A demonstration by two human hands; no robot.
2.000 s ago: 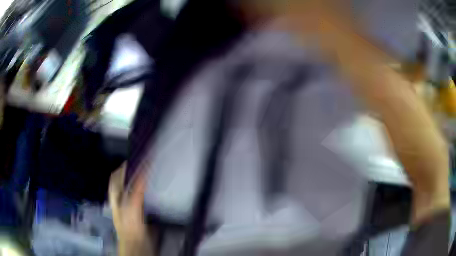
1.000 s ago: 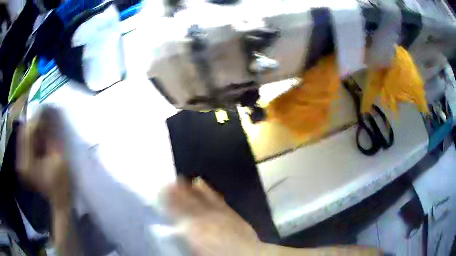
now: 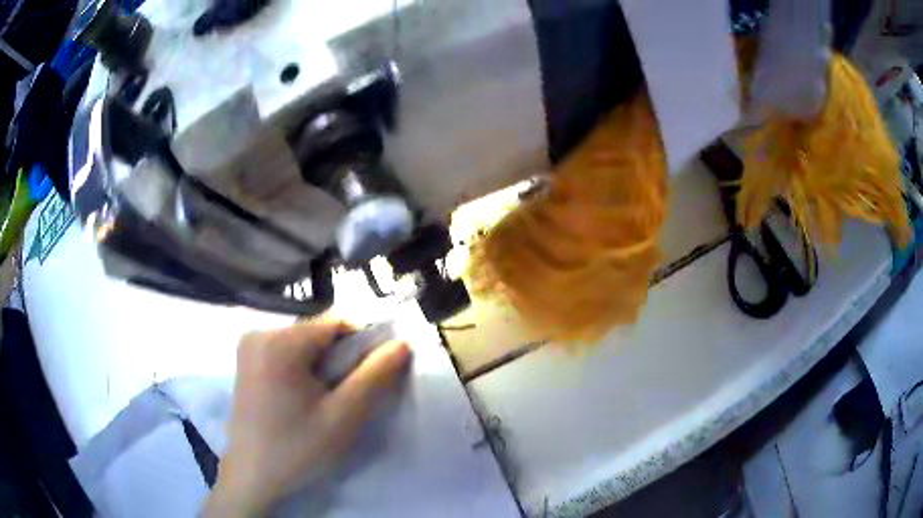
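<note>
A pale white-grey garment panel (image 3: 425, 445) lies on the table below the sewing machine head (image 3: 445, 111), with its dark edge on the right. My left hand (image 3: 319, 405) is just below the needle area, fingers pointing up and right. Its thumb and index finger pinch a raised fold of the pale cloth. The presser foot area (image 3: 390, 283) is in bright lamp glare, so the needle and exact stitching point cannot be made out. My right hand is not in view.
Black-handled scissors (image 3: 759, 268) lie on the table behind the machine, right of the needle area. Orange thread tassels (image 3: 587, 233) hang from the machine arm, with pale and dark strips above. More cut panels (image 3: 820, 455) lie beyond the table edge at lower right.
My left hand has moved from the far left to beside the needle area and pinches the cloth. My right hand has left the picture. Pale cloth now shows where the dark piece lay.
</note>
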